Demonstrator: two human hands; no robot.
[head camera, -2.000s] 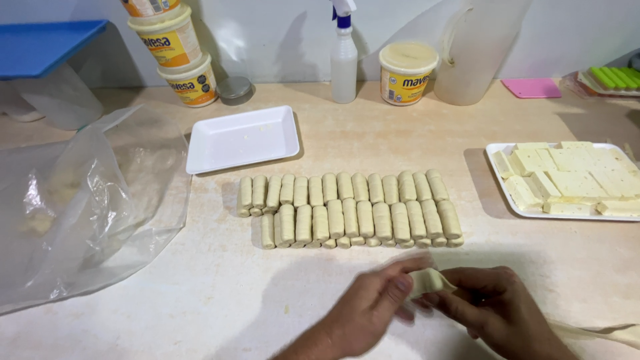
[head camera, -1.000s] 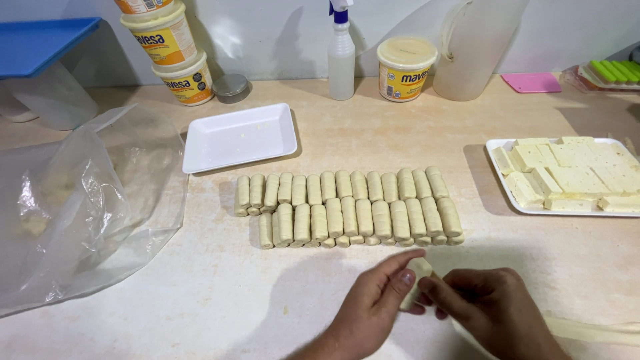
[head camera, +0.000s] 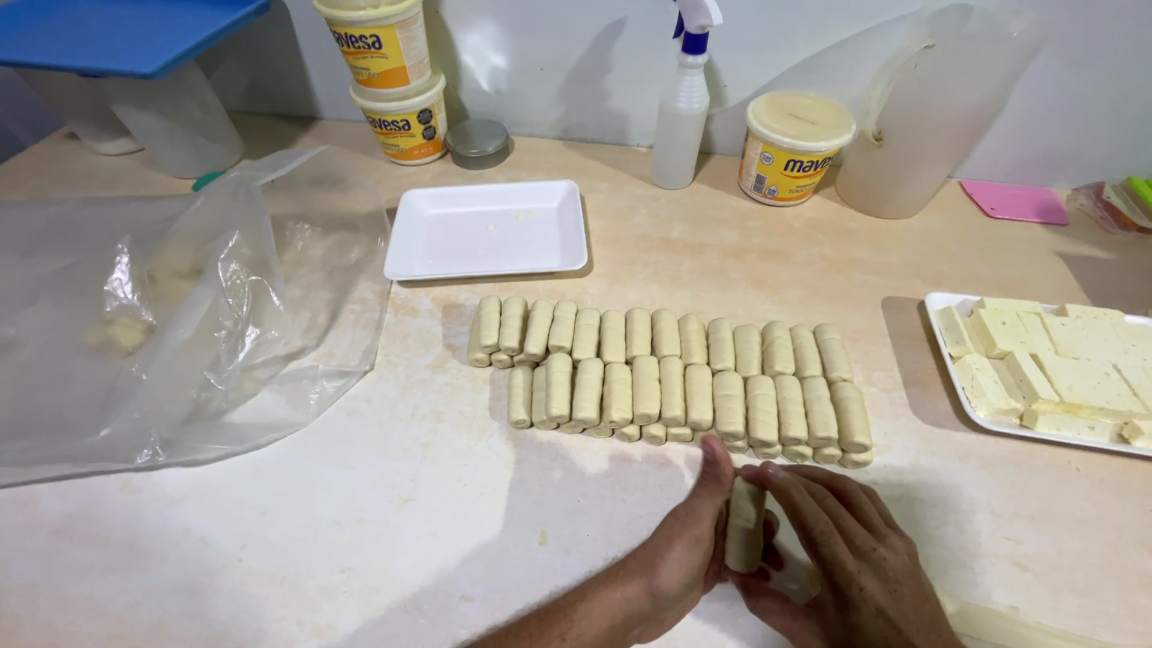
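Between my two hands, at the lower centre right, stands a dough-wrapped stick (head camera: 745, 525). My left hand (head camera: 688, 540) holds it from the left, thumb raised. From the right, the fingertips of my right hand (head camera: 841, 549) touch its top and lower end. Just beyond lie two stacked rows of similar wrapped dough sticks (head camera: 645, 390). A strip of dough (head camera: 1017, 625) lies at the bottom right, partly behind my right hand. White cheese pieces (head camera: 1084, 360) fill a white foam tray (head camera: 958, 396) at the right.
A white foam tray (head camera: 486, 265) with crumbs lies behind the rows. At the left is a clear plastic bag (head camera: 243, 315) with pale lumps inside. Margarine tubs (head camera: 400, 121), a spray bottle (head camera: 679, 121), a plastic pitcher (head camera: 909, 135) and a pink scraper (head camera: 1014, 202) stand or lie along the wall.
The dough strip has been wound round the stick in my hands; two seconds ago a loose strip trailed from it. My right hand has shifted from pinching the strip to the stick's ends.
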